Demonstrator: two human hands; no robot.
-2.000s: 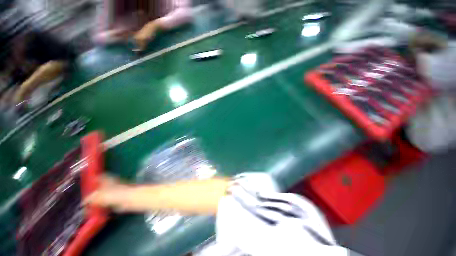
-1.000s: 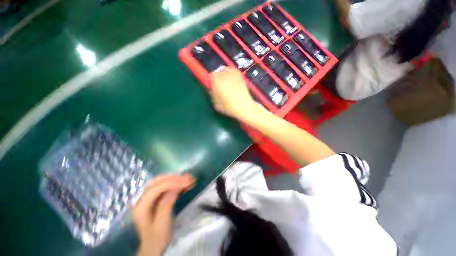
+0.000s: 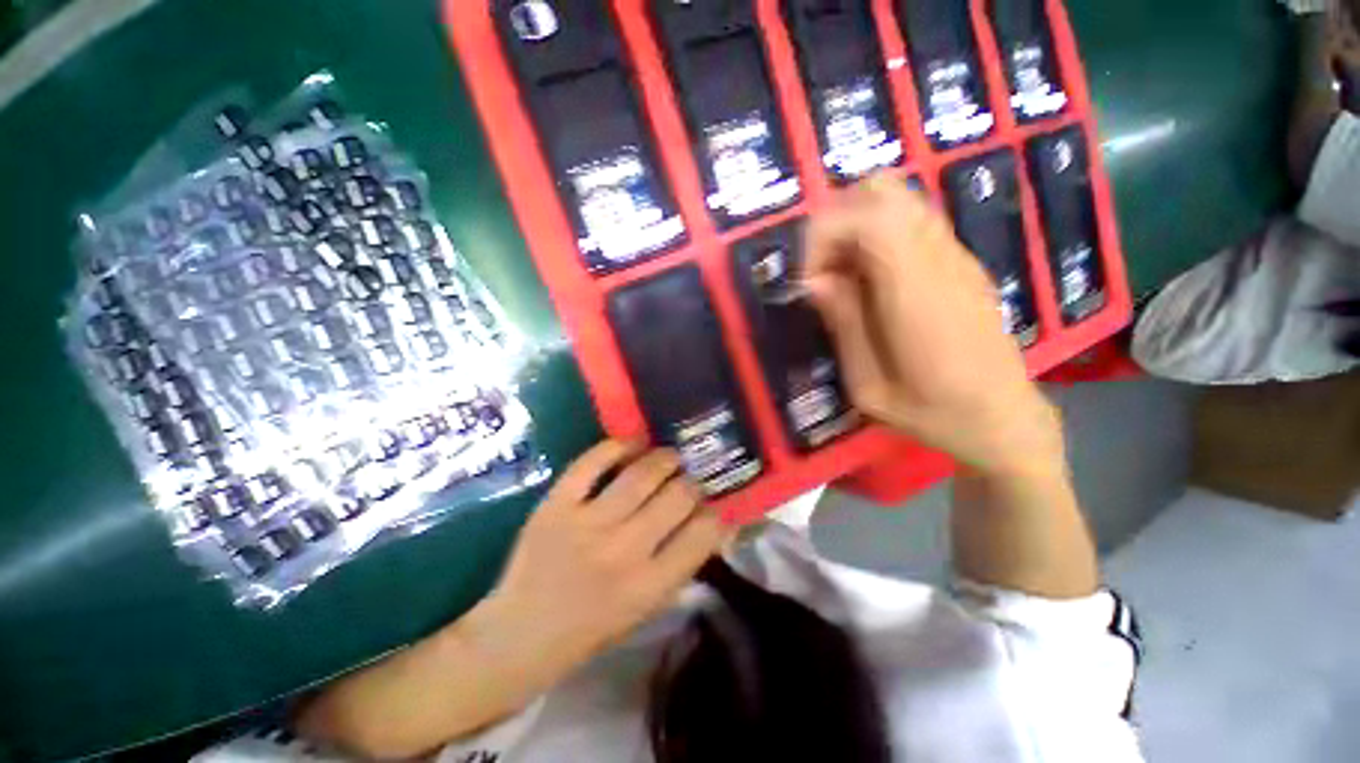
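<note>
The red phone tray (image 3: 585, 350) stands in front of me with black phones in two rows. My left hand (image 3: 612, 544) lies at its lower left corner, fingertips curled over the rim, thumb hidden. My right hand (image 3: 932, 321) is over the near row, slightly blurred. Its thumb and fingertips are close together beside the silver-rimmed camera opening of a phone (image 3: 791, 336), the second from the left. Whether they hold a small piece cannot be seen. The hand hides most of the middle near slot. The leftmost near phone (image 3: 679, 358) shows no bright camera spot.
Clear carrier sheets with rows of small dark lens covers (image 3: 306, 350) lie on the green bench (image 3: 75, 656) left of the tray. Dark hair and a white top are at the bottom centre. Another person's light sleeve (image 3: 1245, 321) is at the right, above a brown box (image 3: 1283, 447).
The tray appears nearer and larger. My right hand has gone from the tray's left rim to over the near-row phones. My left hand has come from beside the sheets to the tray's corner.
</note>
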